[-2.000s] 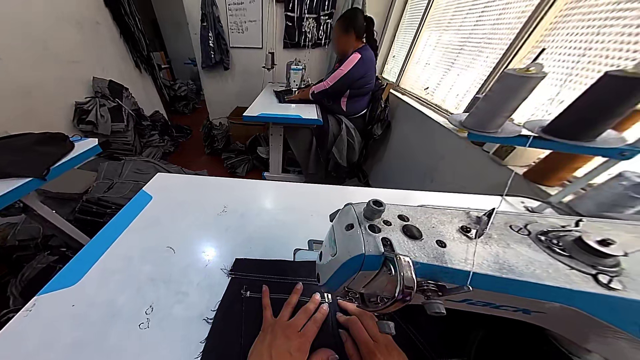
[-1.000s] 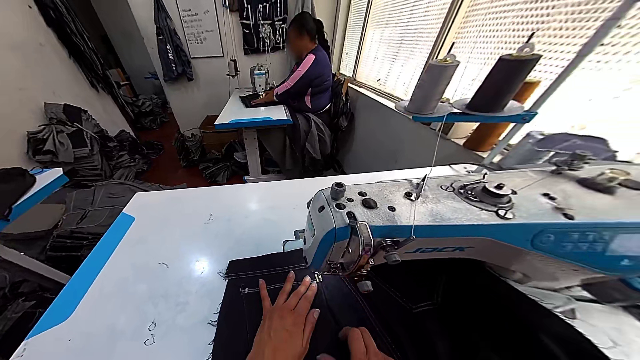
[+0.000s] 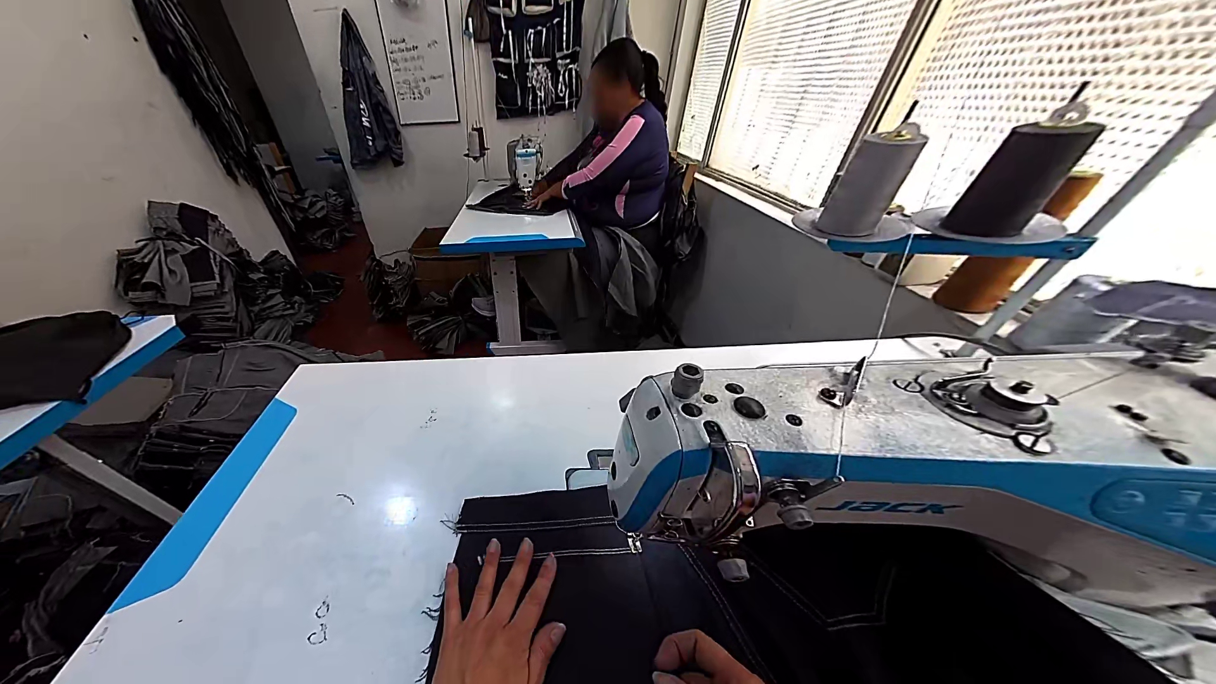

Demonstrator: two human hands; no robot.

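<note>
A dark denim garment piece [image 3: 589,589] with pale stitch lines and a frayed left edge lies on the white sewing table [image 3: 380,456] and runs under the head of a Jack sewing machine [image 3: 665,465]. Flat on the denim's left part rests my left hand [image 3: 499,617], fingers spread, just below a stitched line. My right hand [image 3: 703,660] is at the bottom edge of the view, fingers curled on the denim below the needle area; whether it pinches the cloth I cannot tell. The machine head hides the needle and the far end of the seams.
Thread cones [image 3: 869,185] stand on a blue rack at the right. Beyond my table a person [image 3: 622,161] sews at another machine table [image 3: 513,233]. Piles of dark garments [image 3: 190,275] lie on the floor at the left, beside another table's blue edge [image 3: 152,342].
My left hand has moved left on the denim, away from the machine head. My right hand, which was flat near the presser area, has drawn back and curled.
</note>
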